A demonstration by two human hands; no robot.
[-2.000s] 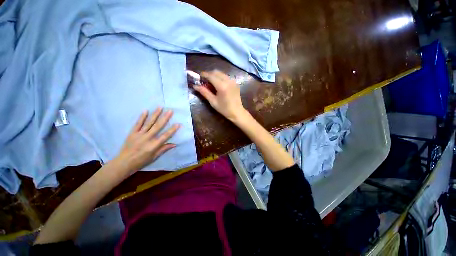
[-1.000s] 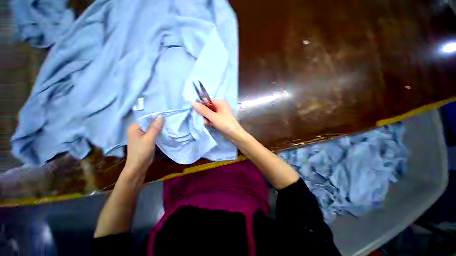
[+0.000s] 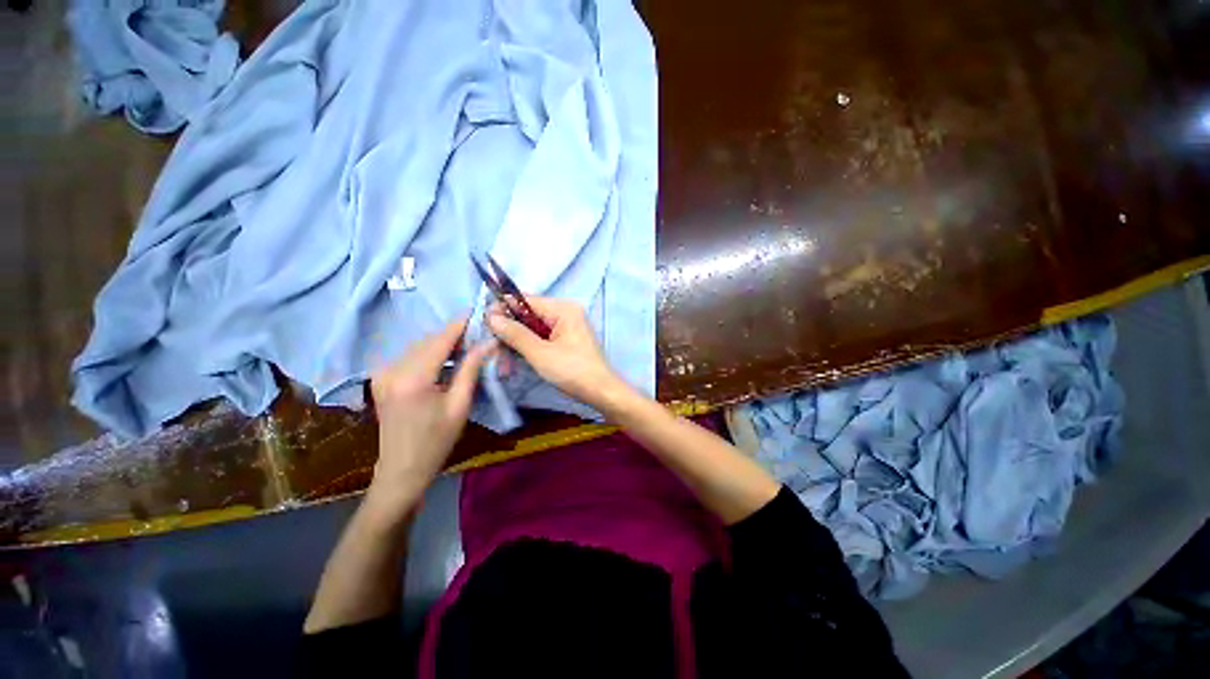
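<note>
The light-blue shirt (image 3: 305, 199) lies spread and creased on the brown table, its near edge bunched at my hands. A small white care label (image 3: 402, 275) shows on it. My left hand (image 3: 427, 385) pinches the shirt's near edge between thumb and fingers. My right hand (image 3: 557, 348) is close beside it, holding the thread snips (image 3: 515, 300) with dark blades pointing up and away and a reddish handle. Its thumb and fingertips are also at the cloth. The fingertips are slightly blurred, and any thread is too fine to see.
The brown table (image 3: 849, 199) has a yellow edge close to my lap. A crumpled blue shirt (image 3: 153, 60) lies at the far left. A grey plastic bin (image 3: 1141, 491) with crumpled blue shirts (image 3: 942, 451) stands below the edge at right. The magenta apron (image 3: 584, 511) covers my lap.
My left hand has gone from lying flat on the shirt to pinching its edge. The shirt's near edge is now folded and bunched between my hands. The view has shifted.
</note>
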